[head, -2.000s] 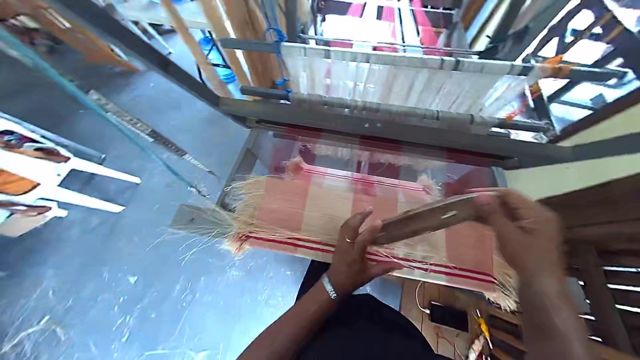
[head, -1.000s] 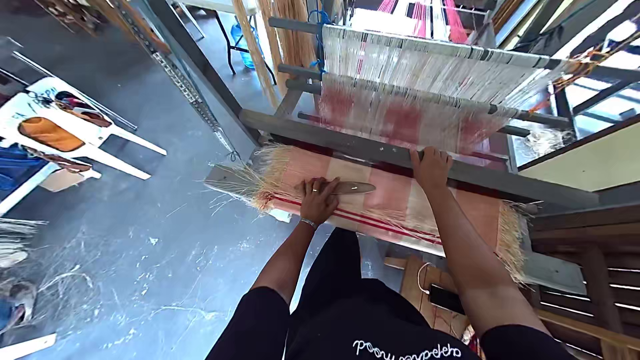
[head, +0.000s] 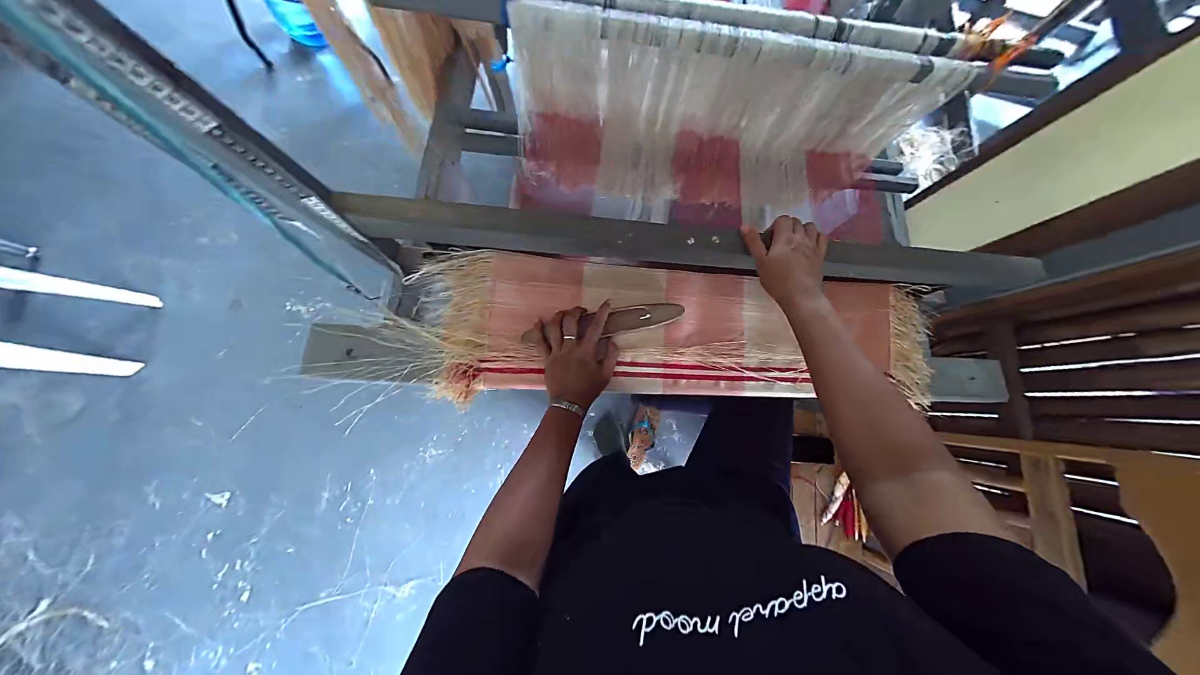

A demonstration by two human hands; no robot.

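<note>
Pink and cream striped woven cloth (head: 703, 314) with red border lines and frayed fiber edges lies across the near part of a wooden handloom. On it rests a wooden weaving shuttle (head: 642, 319), its left part under my left hand (head: 577, 352), whose fingers are around it. My right hand (head: 790, 251) grips the loom's grey wooden beater beam (head: 656, 242), right of its middle. Beyond the beam, pale and red warp threads (head: 703, 103) rise to the heddles. The palm side of each hand is hidden.
A metal-edged loom post (head: 225, 141) slants along the left. Slatted wood (head: 1106, 375) stands at the right. White furniture legs (head: 75, 361) show at the far left. A blue container (head: 298, 21) is at the top left.
Two seconds ago both hands held the shuttle above the cloth. It now lies on the cloth under my left hand, and my right hand has moved to the beam. The view has shifted.
</note>
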